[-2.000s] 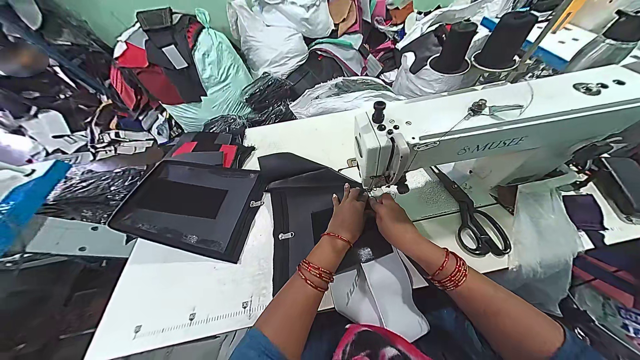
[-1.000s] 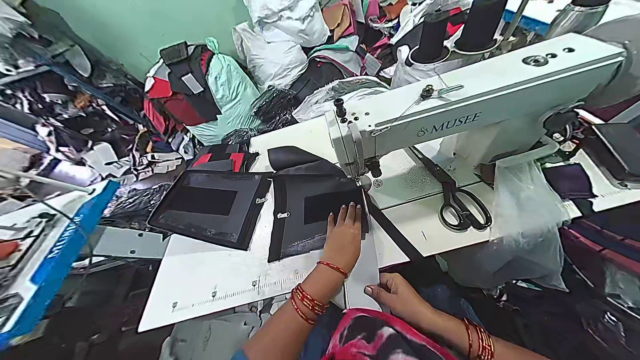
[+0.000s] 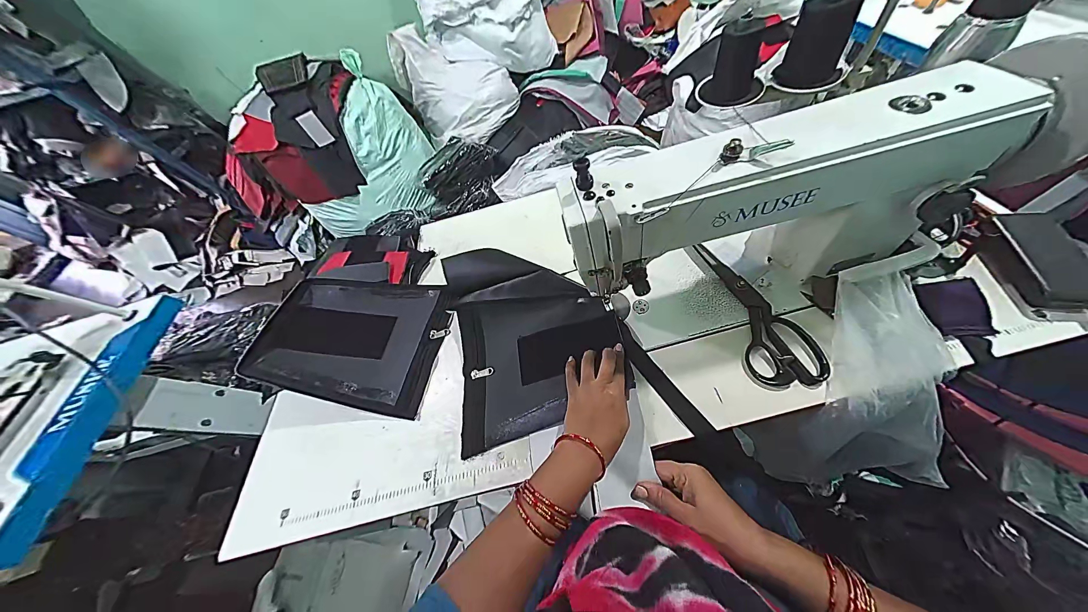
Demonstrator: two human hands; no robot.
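Note:
My left hand (image 3: 597,395) lies flat, fingers spread, on the right edge of a black fabric panel (image 3: 518,404) with a darker rectangular patch and a zipper pull. The panel's upper right corner sits at the needle of a white sewing machine (image 3: 807,178). My right hand (image 3: 688,501), near my lap, pinches the edge of a white sheet-like piece (image 3: 627,459) that hangs from under the panel. A black strip (image 3: 667,382) runs from the needle area down over the table edge. Another black panel (image 3: 344,344) with a patch lies to the left.
Black-handled scissors (image 3: 784,344) lie right of the needle. A clear plastic bag (image 3: 888,374) hangs at the table's right. Thread cones (image 3: 735,64) stand behind the machine. Stuffed bags and fabric pieces are heaped behind the white table (image 3: 340,493), whose front edge has a printed ruler.
Both hands were at the needle two seconds ago. My left hand has since moved onto the panel, and my right hand down toward my lap. The black strip has come into sight right of the panel.

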